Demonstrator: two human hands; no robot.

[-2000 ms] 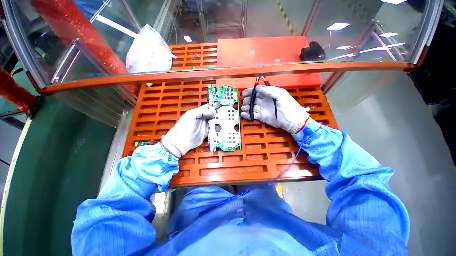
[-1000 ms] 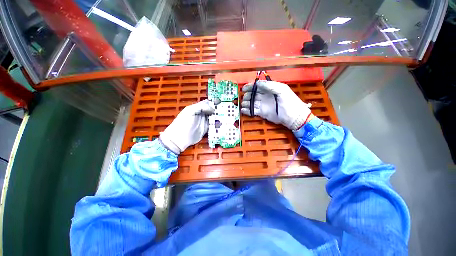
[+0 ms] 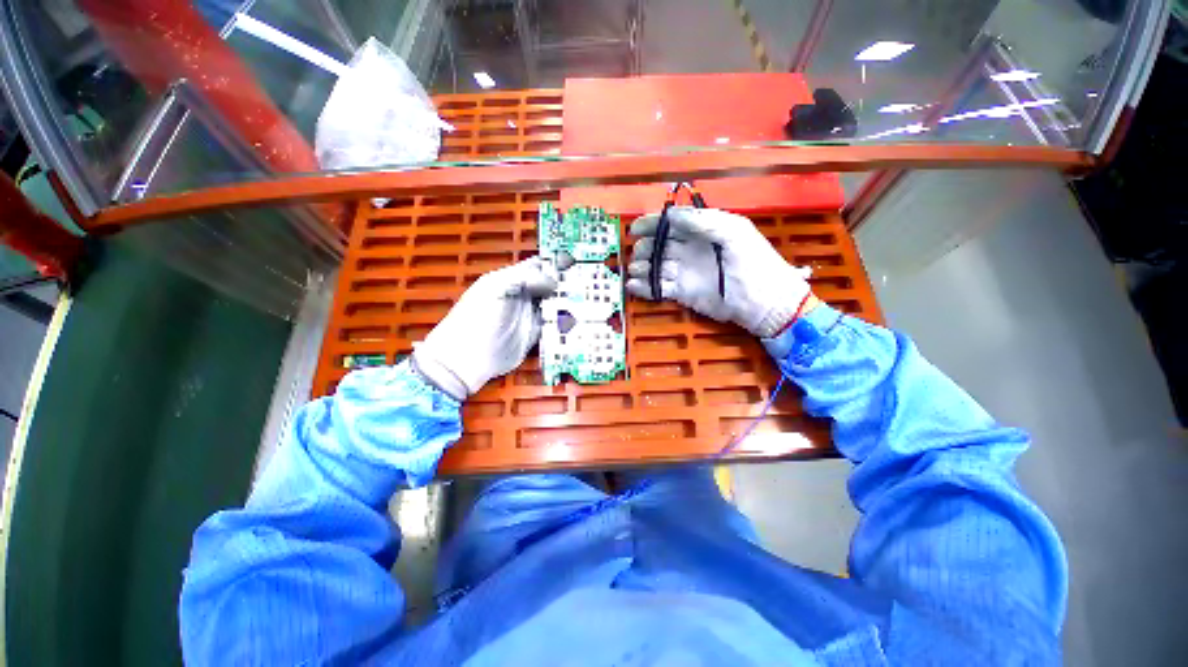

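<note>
A green and white circuit board panel (image 3: 593, 300) stands lengthwise in view over the orange-red slotted tray (image 3: 502, 450). My left hand (image 3: 493, 326), in a white-grey glove, grips the panel's left edge near its middle. My right hand (image 3: 719, 271), also gloved, holds black-handled cutters (image 3: 662, 248) with the jaws pointing away from me, just right of the panel. My right fingertips are near the panel's right edge; whether they touch it I cannot tell. A thin blue-purple cord (image 3: 760, 414) runs from my right wrist.
A clear shield with an orange-red lower edge (image 3: 456, 183) crosses the tray's far part. Behind it are a white bag (image 3: 378, 115), a red sheet (image 3: 678, 115) and a black object (image 3: 822, 115). Small green pieces (image 3: 365, 361) lie at the tray's left. A green conveyor (image 3: 124, 443) runs at left.
The view has shifted slightly, so the tray and shield appear a little higher. My hands keep the same hold on the panel and cutters.
</note>
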